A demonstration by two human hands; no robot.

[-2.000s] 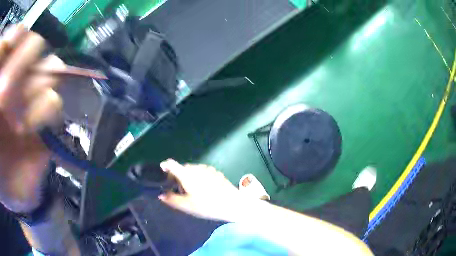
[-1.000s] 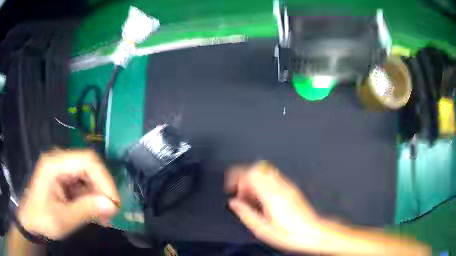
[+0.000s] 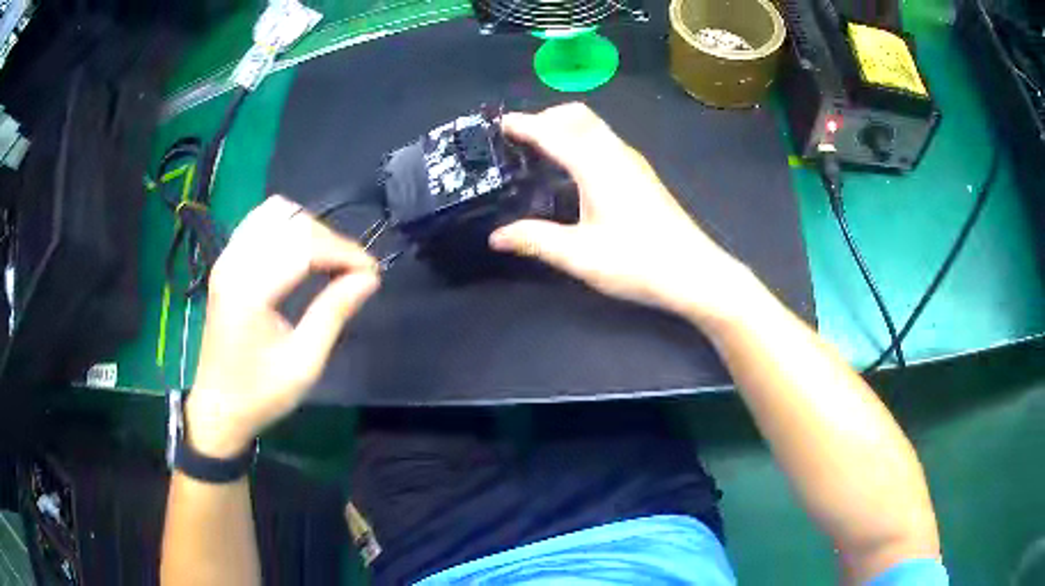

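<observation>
A boxy black electronic unit (image 3: 418, 189) with a black-and-white patterned face sits on or just above the black mat (image 3: 550, 332). My right hand (image 3: 602, 212) grips its right side, thumb below and fingers above. My left hand (image 3: 292, 292) is at the unit's lower left, with thumb and forefinger pinched by thin wires (image 3: 375, 234) that come from the unit's left side. A dark cable also runs from that side behind my left hand. Whether the fingertips press on a wire is hard to see.
A soldering station (image 3: 877, 137) with a lit red lamp and a plugged cord stands right of the mat. A tan ring pot (image 3: 722, 86), a green disc (image 3: 576, 60) and a wire fan guard (image 3: 562, 12) are at the back. A coiled black cable (image 3: 189, 200) lies left.
The view has steadied and shifted. My right hand has closed on the unit, which is now turned and farther back on the mat. My left hand has come to its wires.
</observation>
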